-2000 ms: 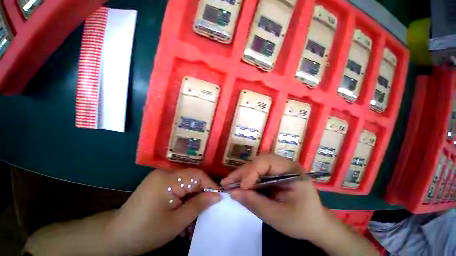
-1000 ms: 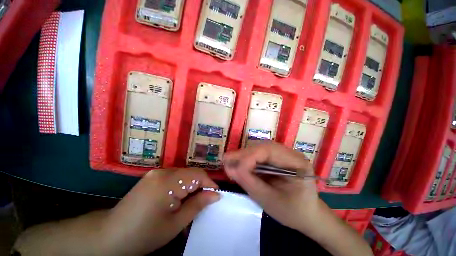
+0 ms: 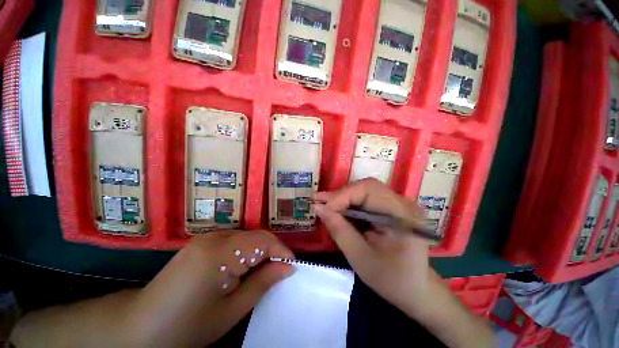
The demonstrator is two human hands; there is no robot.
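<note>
My left hand (image 3: pixel 210 285) holds a white label sheet (image 3: pixel 302 306) by its toothed top edge, between thumb and forefinger. Several tiny white dots stick to the back of its fingers. My right hand (image 3: pixel 380 238) holds dark tweezers (image 3: pixel 390 221). Their tip is at the lower right of the gold-beige phone housing (image 3: pixel 296 153) in the middle pocket of the front row; whether it touches is too small to tell. The phone housings lie in a red foam tray (image 3: pixel 163 156), one per pocket. My right hand partly covers the phone housing (image 3: pixel 375 153) to the right.
A spare sheet (image 3: pixel 32 115) with a red-dotted band lies on the green bench (image 3: pixel 136 266) at the left. More red foam trays (image 3: pixel 543 163) with phones stand at the right. Grey cloth (image 3: pixel 577 306), perhaps a person's clothing, shows at the lower right.
The view has shifted right, so the tray appears further left. My right hand has moved from the sheet's edge to the middle front phone with the tweezers. My left hand still holds the sheet.
</note>
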